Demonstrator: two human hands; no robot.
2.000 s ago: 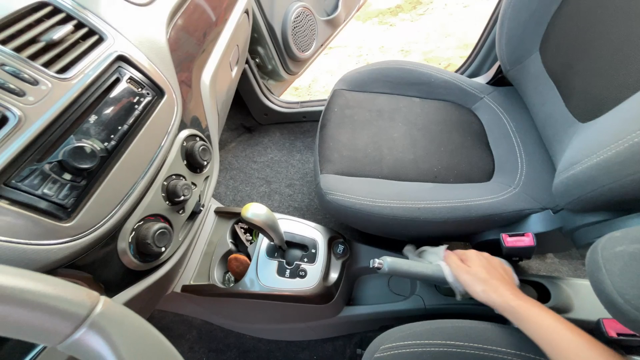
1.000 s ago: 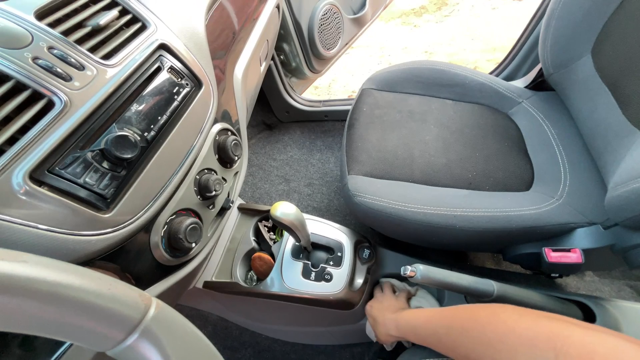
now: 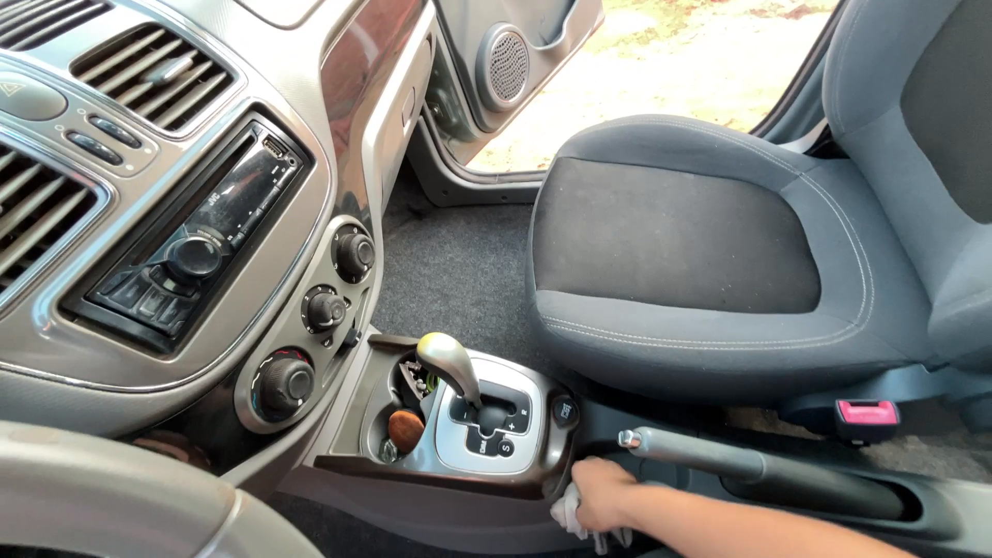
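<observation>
My right hand reaches in from the lower right, closed on a pale grey cloth. Hand and cloth are at the side of the centre console, just behind the gear selector surround. Part of the cloth hangs below my fingers. The handbrake lever lies right above my wrist, its metal button facing the selector. The automatic gear lever stands in its silver plate, ahead of my hand. My left hand is out of the frame.
The steering wheel fills the lower left. Above it are the car stereo and climate knobs. Cup holders hold small items. The passenger seat is beyond the console, with a pink-red buckle beside it.
My right hand and the cloth were on the handbrake lever two seconds ago; they have moved forward and down to the console's side behind the gear selector. The view has shifted somewhat.
</observation>
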